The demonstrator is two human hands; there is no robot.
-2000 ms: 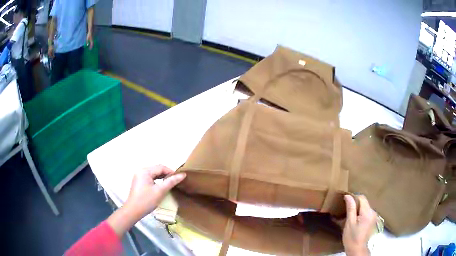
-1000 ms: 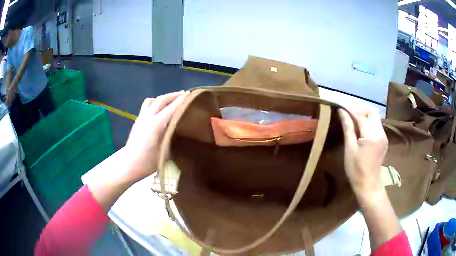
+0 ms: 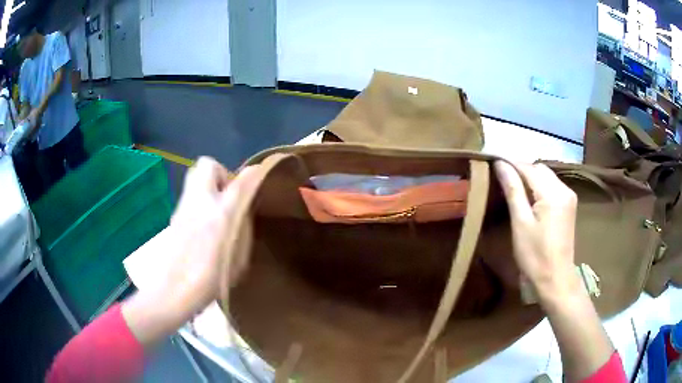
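A large brown tote bag (image 3: 314, 322) stands open in front of me, its mouth facing me. Inside the dark interior, an orange zip pocket (image 3: 336, 205) with a metallic zipper hangs at the far wall, and a pale translucent sheet (image 3: 381, 184) shows above it. A long brown strap (image 3: 461, 254) loops across the mouth. My left hand (image 3: 209, 232) is blurred at the bag's left rim; its exact hold is unclear. My right hand (image 3: 540, 224) grips the right rim, fingers hidden behind it.
Another brown bag (image 3: 407, 112) lies behind on the white table (image 3: 502, 143). More brown bags (image 3: 617, 232) lie at the right. A blue container (image 3: 662, 353) is at the lower right edge. Green crates (image 3: 105, 202) and a person (image 3: 51, 90) are at the left.
The bag has been turned from lying nearly flat to mouth-open towards me, showing its pocket. In the last second, my left hand has shifted at the rim and blurs.
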